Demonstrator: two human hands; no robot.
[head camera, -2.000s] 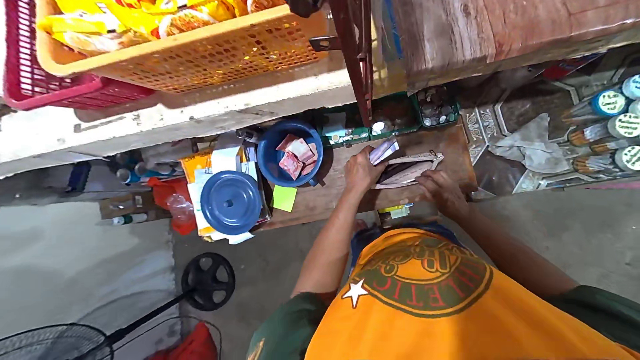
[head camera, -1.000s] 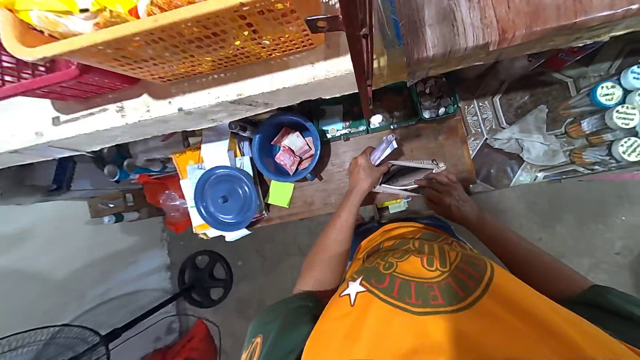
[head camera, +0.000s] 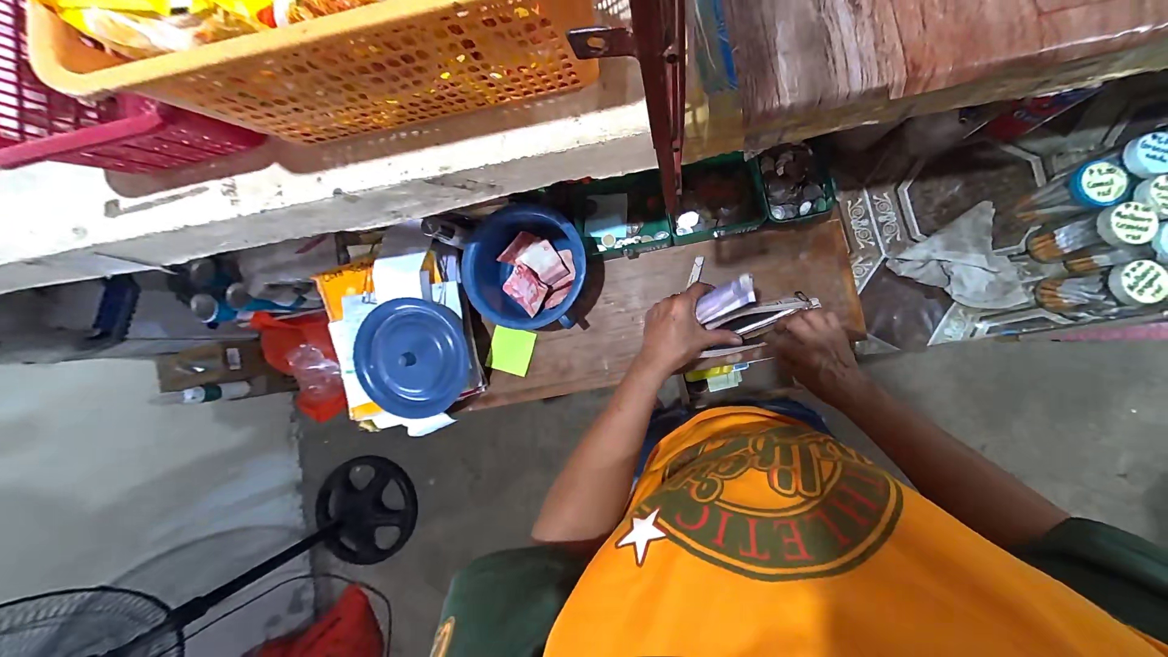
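My left hand (head camera: 683, 333) grips a folded bundle of purplish banknotes (head camera: 727, 298) together with the left side of an opened zip pouch (head camera: 766, 315). At the pouch's right end my right hand (head camera: 815, 349) holds its edge, fingers bent. Both hands are over the front part of a wooden tabletop (head camera: 620, 310). To the left stands a blue plastic pot (head camera: 478, 274) with several reddish folded banknotes (head camera: 540, 274) inside. A round blue lid (head camera: 411, 358) lies on papers beside it. Green trays (head camera: 721, 196) with coins sit behind the hands.
A yellow-green sticky note (head camera: 512, 350) lies near the pot. An orange basket (head camera: 365, 82) and a red basket (head camera: 173, 137) stand on the ledge above. A rusty metal bracket (head camera: 664, 109) comes down behind the trays. Lidded jars (head camera: 1127, 224) are at right, a black fan base (head camera: 367, 509) at lower left.
The view has shifted slightly. Both hands stay at the pouch, and the banknote bundle remains in my left hand.
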